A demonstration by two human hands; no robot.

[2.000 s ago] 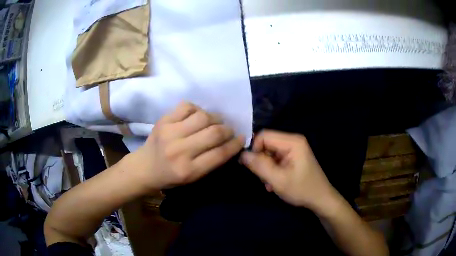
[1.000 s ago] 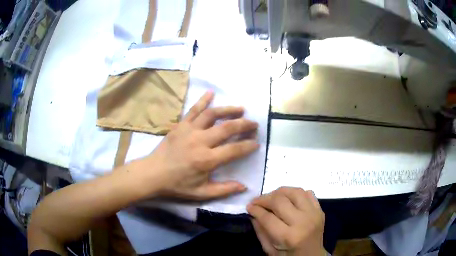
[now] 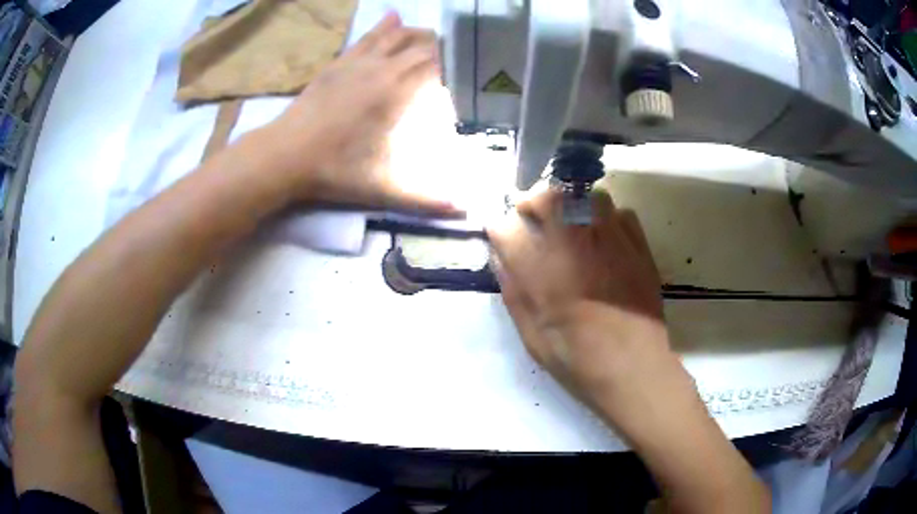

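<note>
The pale panel [image 3: 151,166] lies on the table at upper left, with a tan pocket piece [image 3: 266,48] and a tan strip [image 3: 219,131] on it. My left hand [image 3: 367,120] is spread flat on the panel, left of the sewing machine head [image 3: 490,65]. My right hand [image 3: 578,261] is at the panel's near right corner, beside the needle area; its fingertips are partly hidden behind the machine and washed out by the lamp. A thin dark edge [image 3: 427,229] shows along the panel's near side between my hands.
The machine arm [image 3: 724,85] spans the upper right. A tan bed plate [image 3: 744,241] lies under it. A pinkish thread tassel [image 3: 840,387] hangs at right. Printed ruler marks run along the table's front edge [image 3: 402,427]. Clutter [image 3: 28,75] stands at upper left.
Both hands and the panel have moved away from the table's front edge, up to the needle area. The lamp glare now falls by my fingers, and the panel's near edge lies on the tabletop.
</note>
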